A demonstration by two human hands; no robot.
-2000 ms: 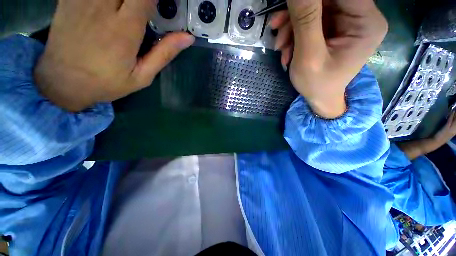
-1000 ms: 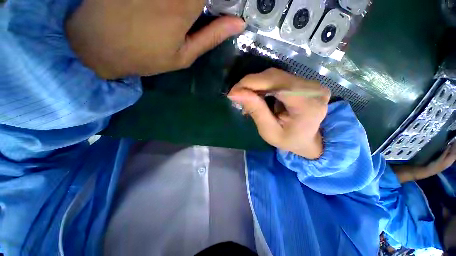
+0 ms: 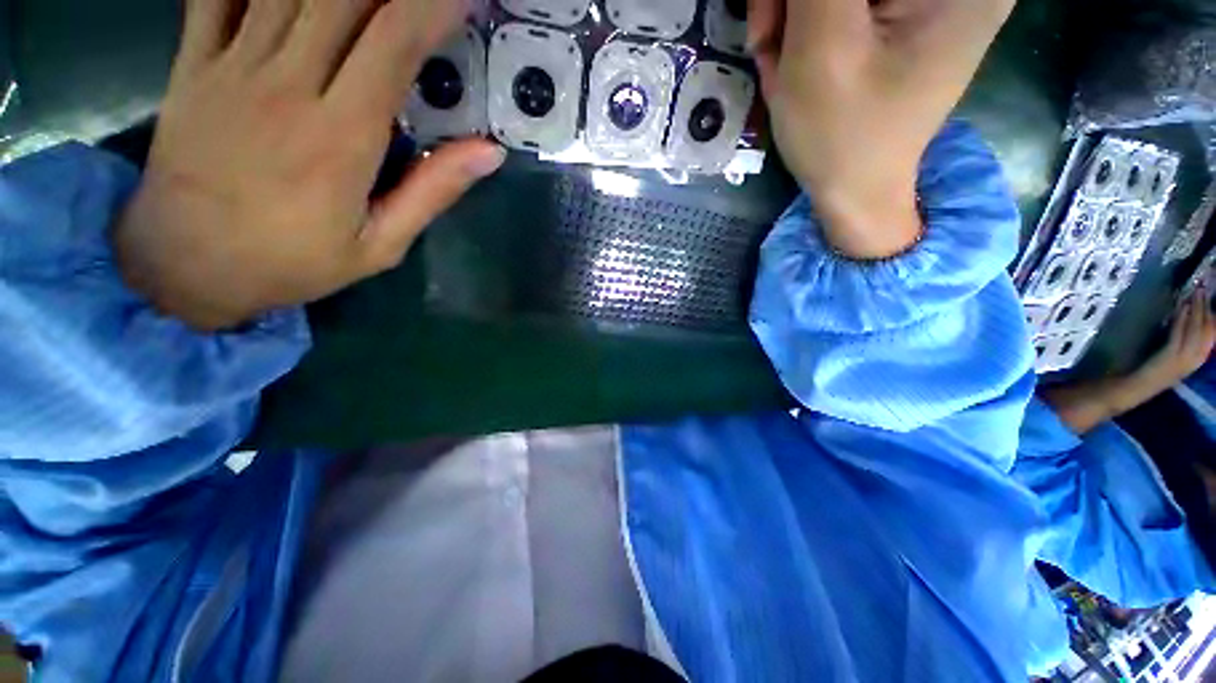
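Observation:
Speaker units (image 3: 536, 88) with pale frames and dark round centres stand in rows at the top edge, on a silver-edged tray (image 3: 640, 163). My left hand (image 3: 280, 160) lies at their left side, fingers spread, thumb by the tray's near edge; its fingertips are cut off or blurred. My right hand (image 3: 874, 100) is at the tray's right end, fingers partly out of the picture at the top. No tweezers show in it. A sheet of small adhesive dots (image 3: 654, 254) lies just below the tray, shiny in the middle.
Another tray of units (image 3: 1094, 254) lies at the right, with crinkled clear plastic (image 3: 1154, 80) above it. A neighbouring person's hand (image 3: 1180, 347) and blue sleeve are at the right edge. Dark green mat (image 3: 534, 380) runs along the near side.
My right hand has moved from low over the mat, where it held a thin tool, up to the tray's right end. The view has shifted back, so the dotted sheet shows more fully.

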